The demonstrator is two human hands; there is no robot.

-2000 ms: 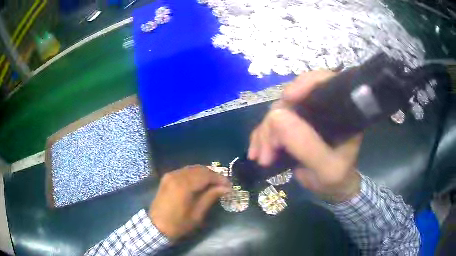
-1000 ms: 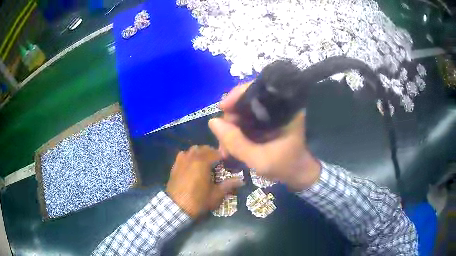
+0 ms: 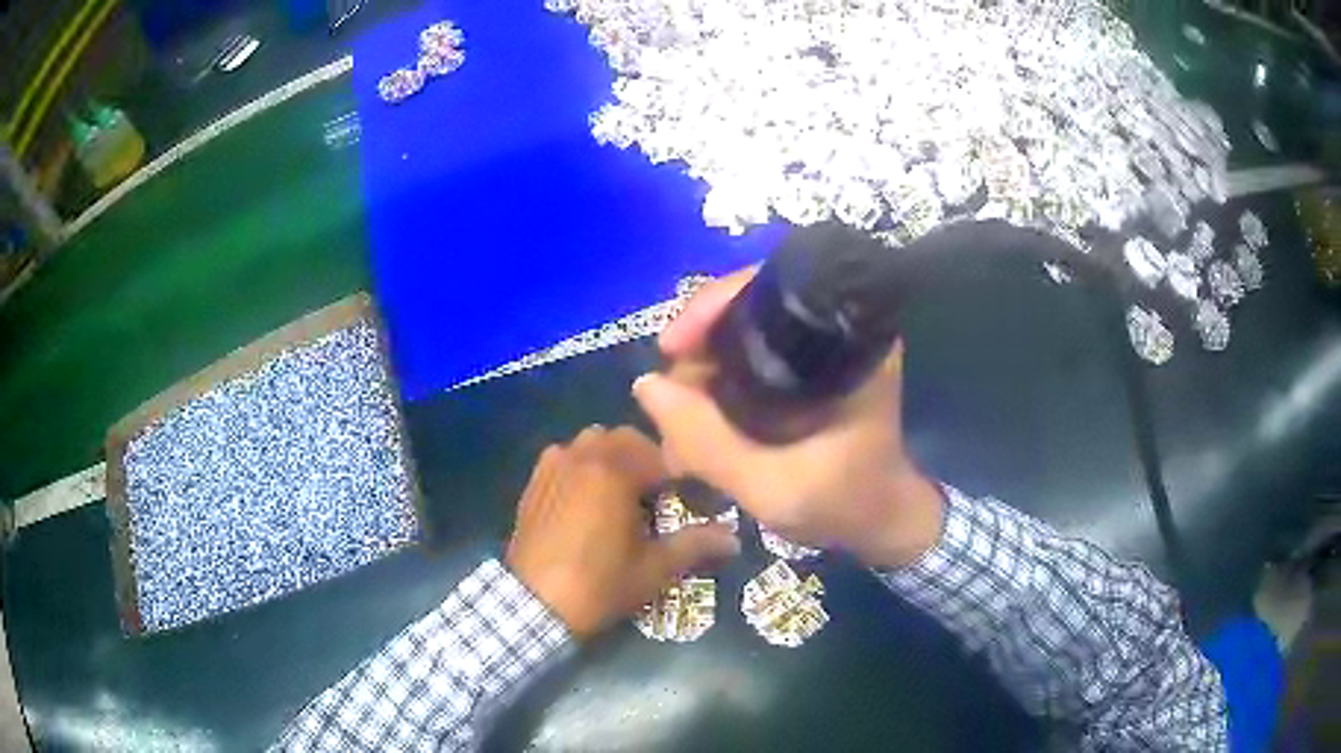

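My right hand [image 3: 802, 441] is closed around the thick black electric screwdriver [image 3: 816, 324], which stands nearly upright; its lower end is hidden by my hands. My left hand [image 3: 588, 522] is beside it, thumb and fingers around a white-and-brass socket insert [image 3: 680, 515] on the bench, under the screwdriver. More inserts lie close by: one [image 3: 681, 609] below my left thumb, one [image 3: 787, 602] to its right, and one [image 3: 787, 546] partly hidden under my right hand.
A cardboard screw tray [image 3: 118, 547] full of tiny screws is at the left. The blue sheet [image 3: 515, 191] and a large white pile of inserts [image 3: 912, 118] are at the far side. Loose inserts [image 3: 1152, 334] lie at the right. The screwdriver cord [image 3: 1141, 427] curves over the dark green bench.
Since two seconds ago, the screwdriver has gone from strongly tilted to nearly upright. My left hand has closed in over the insert. Little differs from one second ago besides a slight view shift.
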